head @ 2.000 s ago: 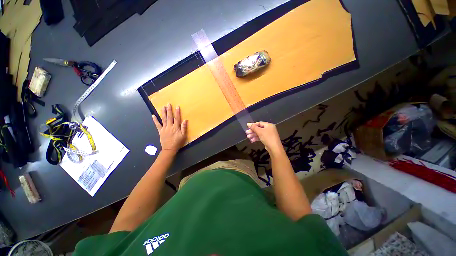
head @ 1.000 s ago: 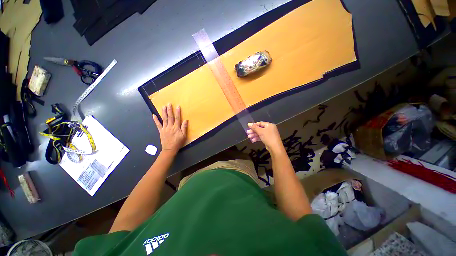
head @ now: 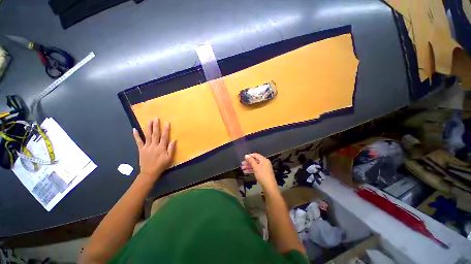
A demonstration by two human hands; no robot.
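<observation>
A long tan card pattern piece (head: 299, 77) lies on dark navy fabric (head: 170, 85), which shows along its edges with thin white chalk lines near the upper left. A clear ruler (head: 223, 103) lies across both, orange over the card. My right hand (head: 258, 167) pinches its near end at the table's front edge. My left hand (head: 156, 149) lies flat with fingers spread on the pattern's left end. A silvery, dark oblong weight (head: 258, 94) sits on the pattern, right of the ruler.
White chalk (head: 125, 169) lies left of my left hand. Shears (head: 51, 59), a white measuring strip (head: 67, 75), a yellow and black tape measure (head: 44, 144) and a printed sheet (head: 57, 175) lie at the left. Tan card patterns (head: 418, 31) are at the far right.
The camera view has turned and shifted, so the table things sit further left and the pattern looks more level. Both hands and the ruler keep their places on the work.
</observation>
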